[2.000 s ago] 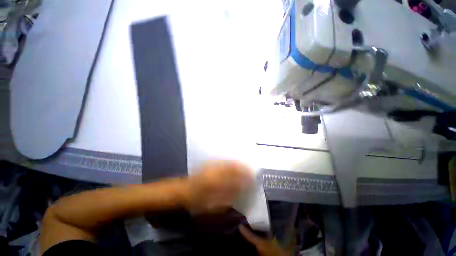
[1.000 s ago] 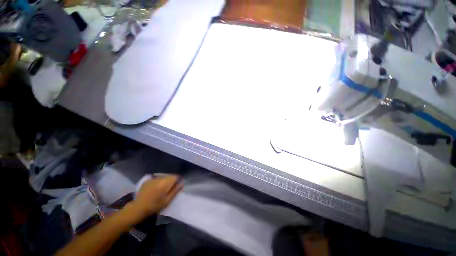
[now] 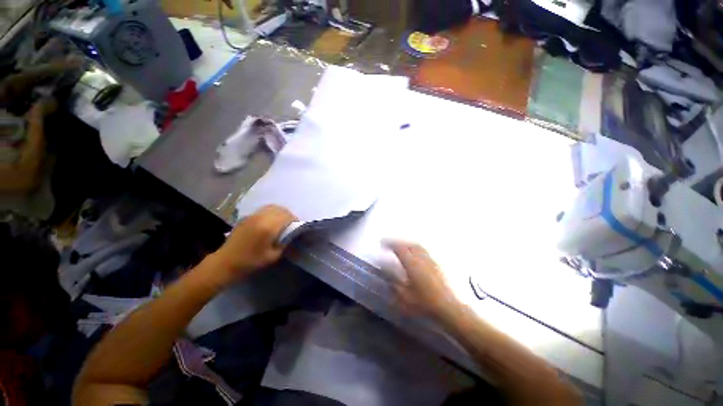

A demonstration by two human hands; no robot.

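Observation:
A stack of light grey cut panels [image 3: 317, 143] lies at the left of the white sewing table, its dark underside showing along a lifted near edge. My left hand [image 3: 265, 236] is closed on the near left end of the panels. My right hand [image 3: 414, 268] is at the table's front edge, right of the panels, fingers apart and pointing at them; I see nothing held in it. The sewing machine head [image 3: 622, 218] stands at the right, its presser foot area partly lost in glare.
The ruler strip [image 3: 341, 266] runs along the front edge. A crumpled white piece [image 3: 242, 145] lies left of the panels. Orange [image 3: 483, 67] and green sheets lie behind. Fabric heaps [image 3: 341, 357] are below the table. Another person's arm [image 3: 28, 158] is at far left, beside another machine [image 3: 139, 47].
The view has turned left. My left hand has left the pale fabric below the table and taken hold of the panels, whose near edge is now lifted. My right hand has come over the table edge.

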